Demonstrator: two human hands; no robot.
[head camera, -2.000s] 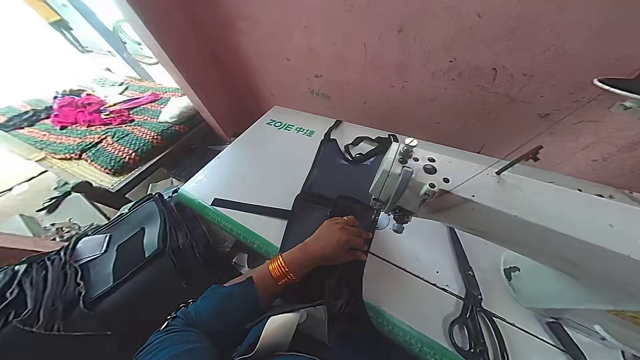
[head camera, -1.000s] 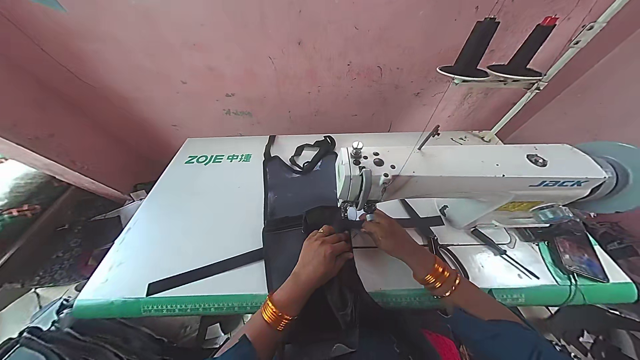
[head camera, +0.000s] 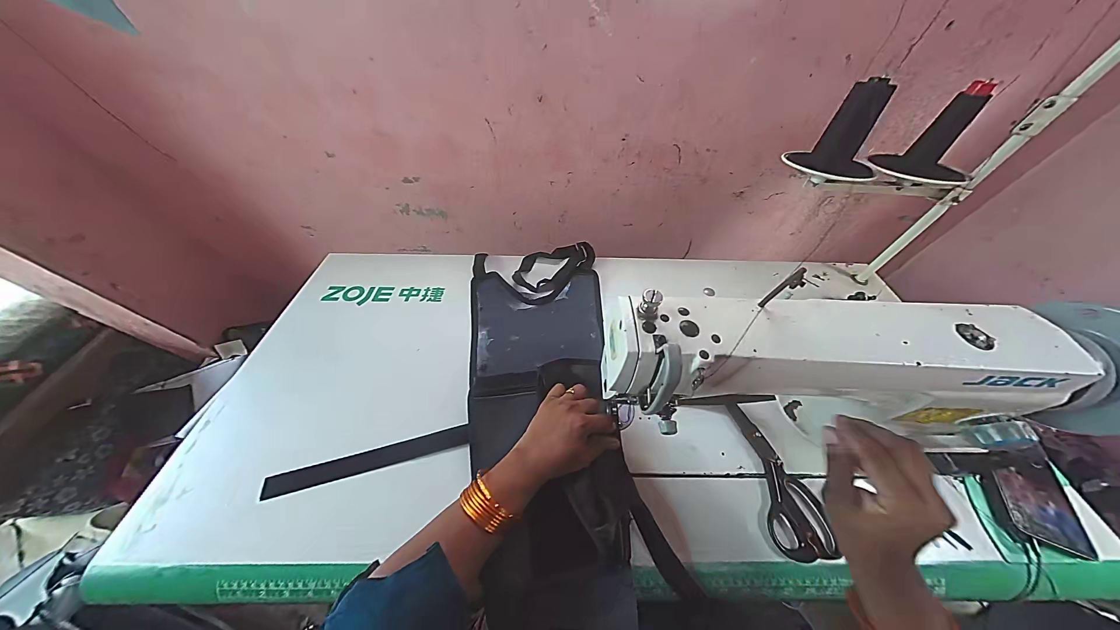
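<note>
My left hand (head camera: 573, 430) rests on a piece of dark fabric (head camera: 538, 337) with straps, its fingers bent over a fold just left of the sewing machine's needle area. A black strap (head camera: 367, 459) sticks out to the left of the fabric. The white Jack sewing machine (head camera: 840, 341) has its head beside my left fingertips. My right hand (head camera: 884, 490) is raised at the right, blurred, near the machine's arm; whether it holds anything cannot be made out. Black-handled scissors (head camera: 792, 516) lie on the table between the machine head and my right hand.
The white table (head camera: 350, 367) has a green front edge with a measuring scale. A phone (head camera: 1041, 503) with cables lies at the right. Two black thread cones (head camera: 849, 131) stand on a rack above the machine. A pink wall (head camera: 490, 131) rises behind.
My right hand, beside the needle area a second ago, has moved right, off the fabric. My left hand stays on the fabric. The view has turned right since two seconds ago.
</note>
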